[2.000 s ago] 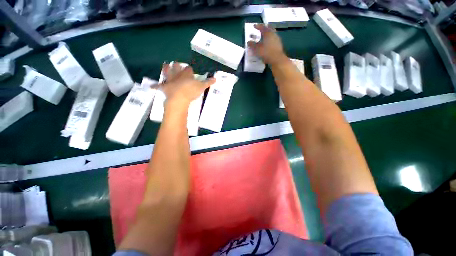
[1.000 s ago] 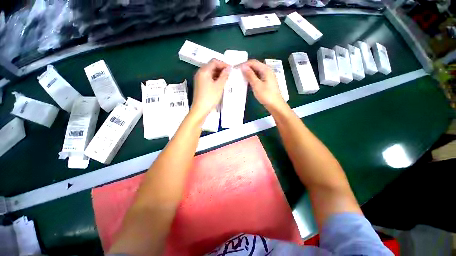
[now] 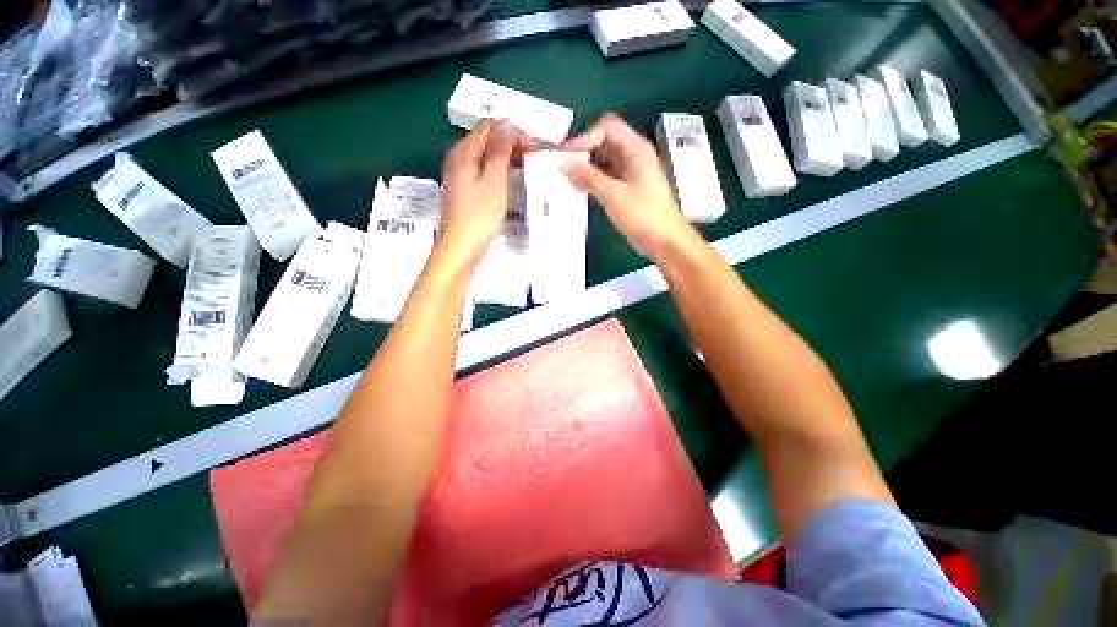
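A white carton [image 3: 556, 239] lies lengthwise in front of me on the green conveyor belt [image 3: 857, 239], its near end by the pale rail. My left hand [image 3: 484, 178] has its fingertips at the far left corner of the carton. My right hand [image 3: 619, 178] pinches at the far right corner. The fingers partly hide the flaps at that end. Another white carton [image 3: 500, 272] lies against its left side, partly under my left hand. A carton with a barcode [image 3: 394, 251] lies left of my left forearm.
Several cartons with open flaps [image 3: 214, 306] lie at the left. Several closed cartons [image 3: 812, 129] stand in a row at the right. A carton [image 3: 508, 108] lies just beyond my hands. The pale rail [image 3: 294, 404] crosses before the red pad [image 3: 539, 453]. Bagged parts [image 3: 282, 37] lie beyond the far rail.
My right hand has left the far carton seen two seconds ago, and both hands have come together at the carton in front of me. Since one second ago they have shifted slightly at its far end.
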